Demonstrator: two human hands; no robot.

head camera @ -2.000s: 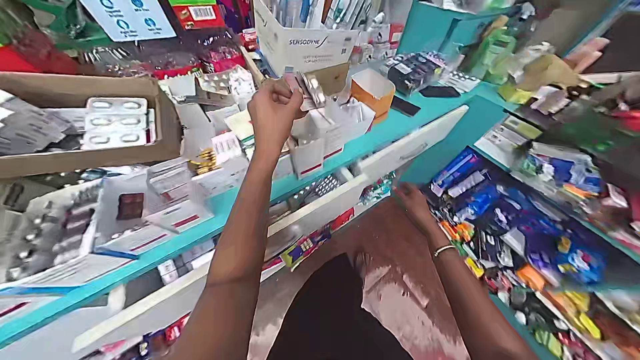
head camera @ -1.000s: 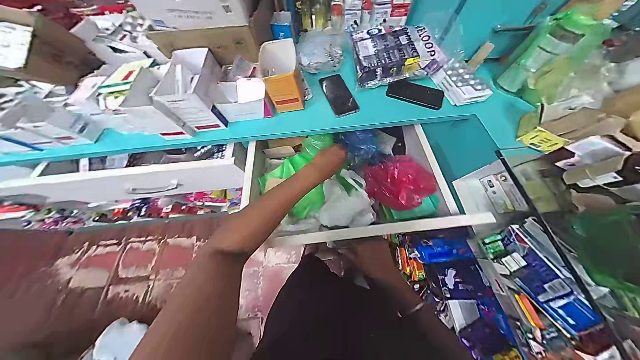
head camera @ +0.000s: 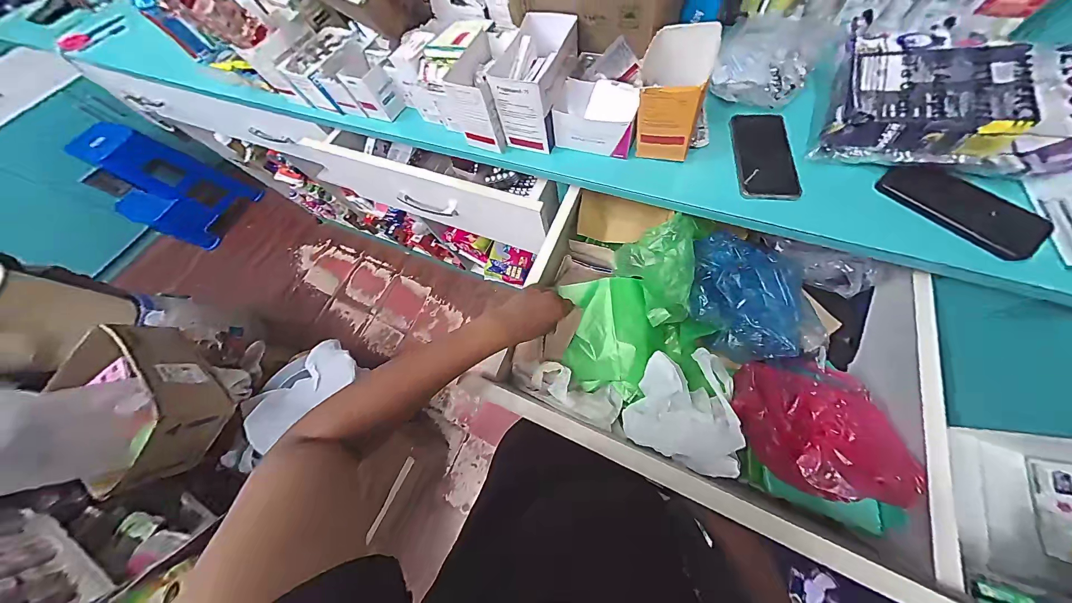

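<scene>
My left hand [head camera: 540, 316] is at the left side of an open drawer [head camera: 938, 435], its fingertips against the edge of a bright green plastic bag [head camera: 610, 331]; whether they pinch it cannot be seen. Around that bag lie a lighter green bag [head camera: 657, 255], a blue plastic bag [head camera: 745, 293], white plastic bags [head camera: 682, 414] and a red plastic bag [head camera: 825, 431]. Brown paper [head camera: 620, 216] sits at the drawer's back left. My right hand is out of sight; only part of the right forearm shows below the drawer front.
Medicine cartons [head camera: 523, 92], an orange carton [head camera: 670, 96] and two phones [head camera: 765, 155] [head camera: 963, 209] stand or lie on the turquoise counter [head camera: 578, 172]. A second drawer [head camera: 427, 197] is partly pulled out. A blue step stool [head camera: 163, 180] and a cardboard box [head camera: 159, 402] are at left.
My left hand was over the counter cartons, then among the bags near the blue one, and is now at the drawer's left side. My right hand has left view. The view has shifted strongly.
</scene>
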